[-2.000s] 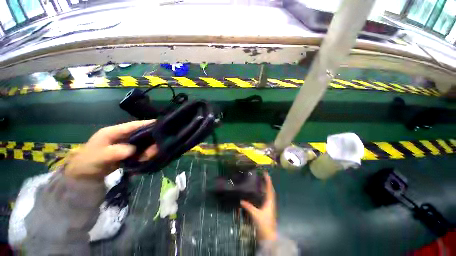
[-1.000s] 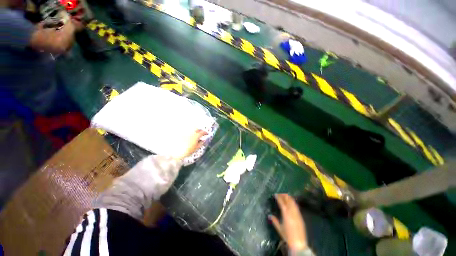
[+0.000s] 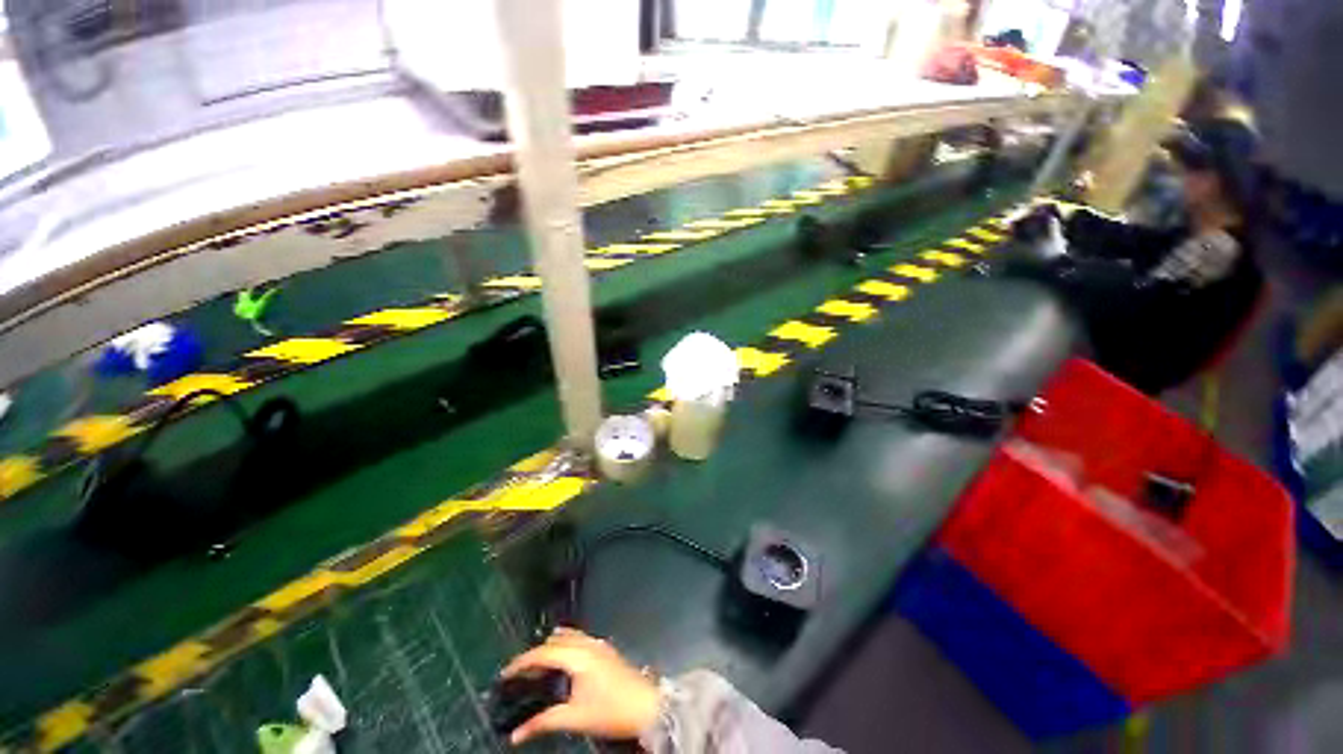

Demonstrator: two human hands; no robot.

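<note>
My right hand (image 3: 589, 689) reaches in from the bottom, its fingers closed around a small black piece (image 3: 527, 698) on the scratched clear sheet; the grip hides what it is. A black cube power socket (image 3: 778, 572) sits to its right on the green bench, round outlet up. A thin black cord runs left from it to a dark, blurred heap above my hand. A second socket (image 3: 832, 398) lies further back, with its bundled cord (image 3: 957, 413) to the right. My left hand is out of view.
A bottle with a white top (image 3: 697, 420) and a tape roll (image 3: 625, 446) stand by the pale post (image 3: 555, 251). A red crate (image 3: 1060, 552) over a blue one (image 3: 1002, 648) is at right. A person (image 3: 1164, 265) sits beyond. Dark items lie on the recessed belt.
The view has swung right, from the white bags to the red crate. My left hand, earlier on the bags, has left the picture. My right hand now grips a black piece.
</note>
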